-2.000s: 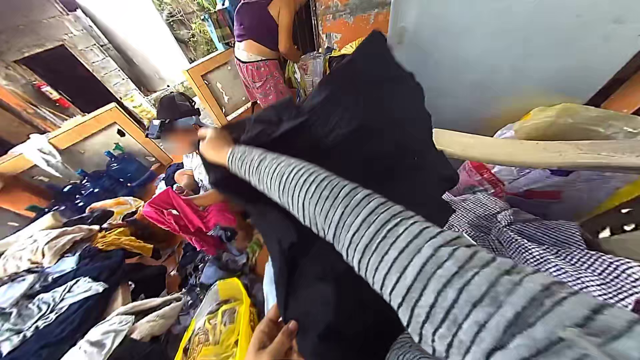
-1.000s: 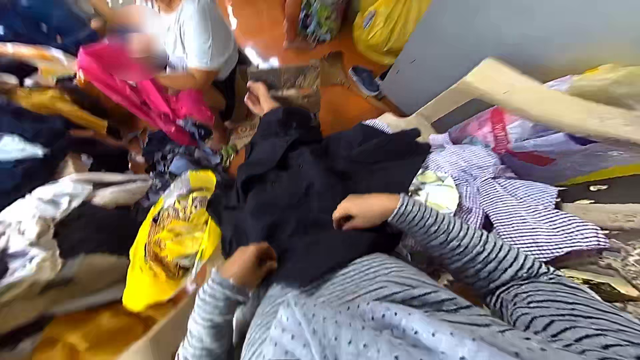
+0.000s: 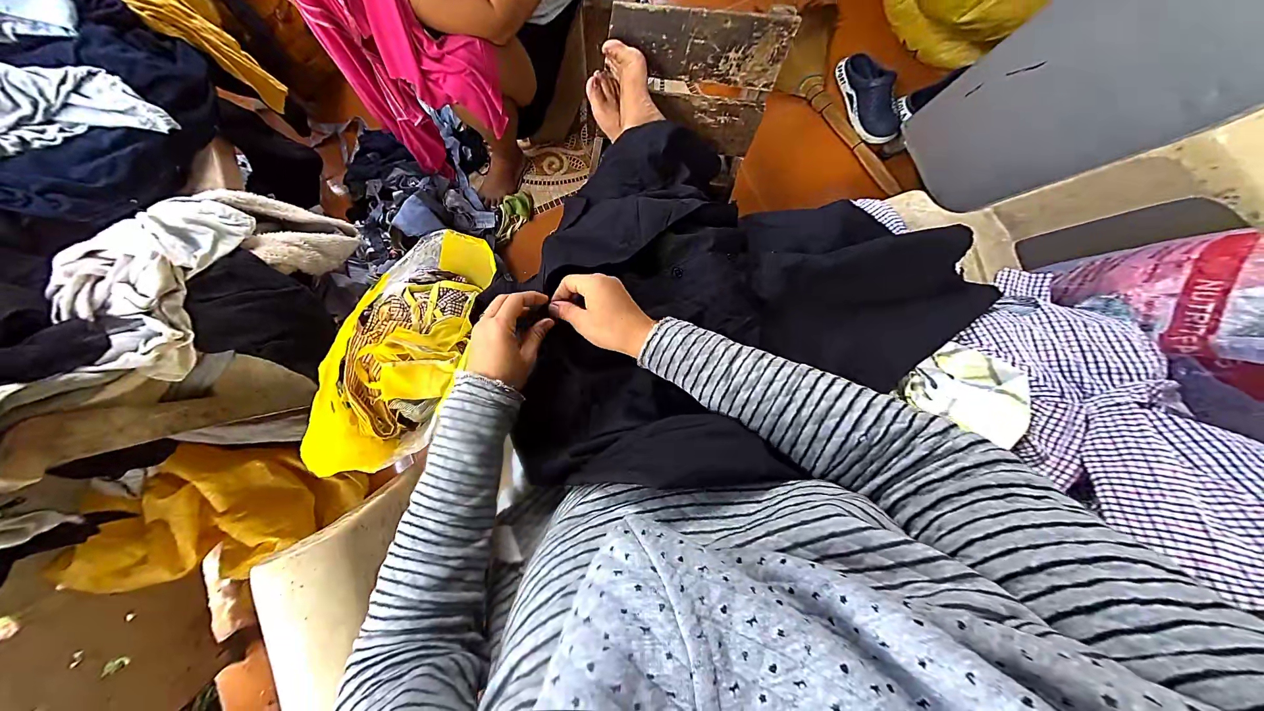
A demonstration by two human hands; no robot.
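Note:
A black garment (image 3: 671,306) lies spread over my lap and legs, its right part reaching toward a checked cloth. My left hand (image 3: 508,339) and my right hand (image 3: 600,314) meet at the garment's left edge, fingertips almost touching, each pinching the black fabric. What lies between the fingertips is too small to make out. Just left of my left hand stands a yellow plastic bag (image 3: 395,365) with patterned cloth and yellow strips in it. My bare feet (image 3: 624,89) show beyond the garment's far end.
Piled clothes (image 3: 148,267) fill the left side, with a mustard cloth (image 3: 212,509) below. A person holding pink cloth (image 3: 405,59) sits ahead. At right are a checked garment (image 3: 1096,395), a plastic chair arm (image 3: 1126,178) and a printed bag (image 3: 1205,306). A wooden stool (image 3: 701,49) stands ahead.
The black garment, held up two seconds ago, now lies over my lap. My right hand has moved left across it to meet my left hand. The view has tilted down.

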